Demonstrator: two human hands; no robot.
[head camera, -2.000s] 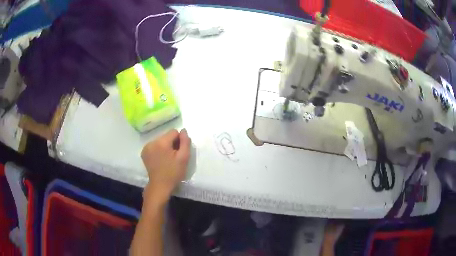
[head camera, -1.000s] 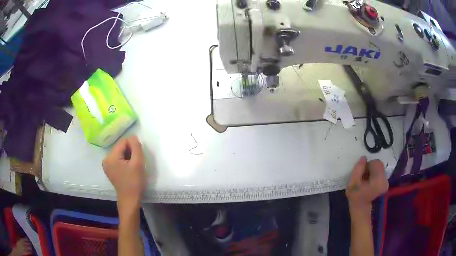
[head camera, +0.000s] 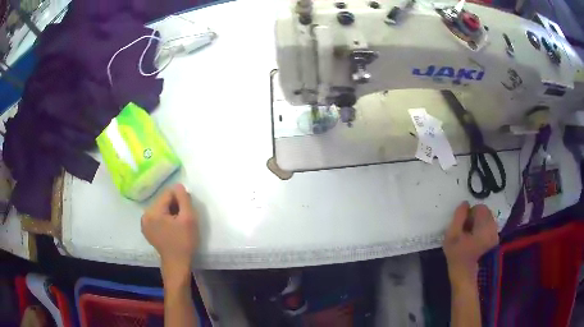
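Observation:
My left hand (head camera: 170, 223) rests on the white tabletop (head camera: 307, 211) with curled fingers, just below a green-yellow tissue pack (head camera: 137, 153); nothing shows in it. My right hand (head camera: 470, 231) rests at the table's front edge, fingers curled, just below the black-handled shears (head camera: 485, 172); nothing shows in it. The cream sewing machine (head camera: 397, 57) with blue lettering stands across the right half. Its presser foot (head camera: 317, 118) area is blurred. White paper labels (head camera: 433, 138) lie left of the shears.
Dark purple fabric (head camera: 70, 96) is heaped at left. A white cable with a small plug (head camera: 186, 48) lies above the pack. A measuring tape (head camera: 288, 256) runs along the front edge. A purple strip (head camera: 536, 172) hangs at right. Red baskets (head camera: 541, 274) are below the table.
Compared with two seconds ago, my right hand has come up from below the table edge to rest beside the shears. The view has shifted. The thread loop seen earlier no longer shows clearly.

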